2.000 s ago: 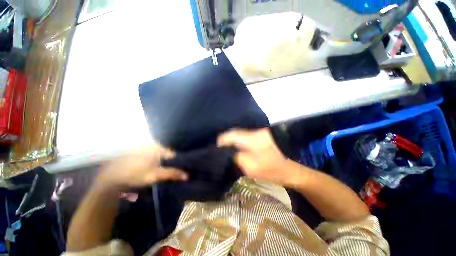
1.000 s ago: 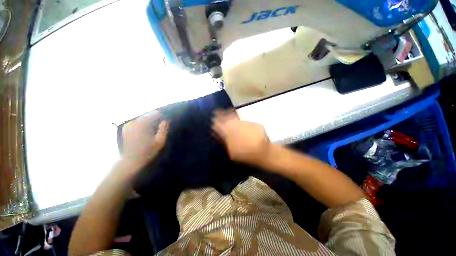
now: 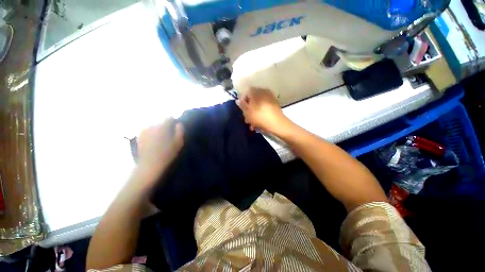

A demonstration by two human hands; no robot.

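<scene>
A dark navy or black garment panel [image 3: 218, 154] lies on the white machine table and hangs over its front edge towards my lap. Its far edge reaches the presser foot and needle [image 3: 232, 93] of the JACK sewing machine [image 3: 282, 26]. My right hand [image 3: 261, 112] holds the panel's right edge with its fingertips close beside the presser foot. My left hand [image 3: 159, 146], somewhat blurred, lies on the panel's left part; whether its fingers grip the cloth is hard to tell.
A black flat rectangle, perhaps a phone [image 3: 373, 79], lies on the machine bed at right. A small tray [image 3: 424, 53] is behind it. A blue crate [image 3: 458, 127] with clear plastic bags [image 3: 417, 169] and red items stands at right. A brown taped board [image 3: 18, 138] is at left.
The panel has been turned and brought with its edge up to the presser foot. Over the last second my right hand moved forward to the needle area; my left hand stayed on the left part.
</scene>
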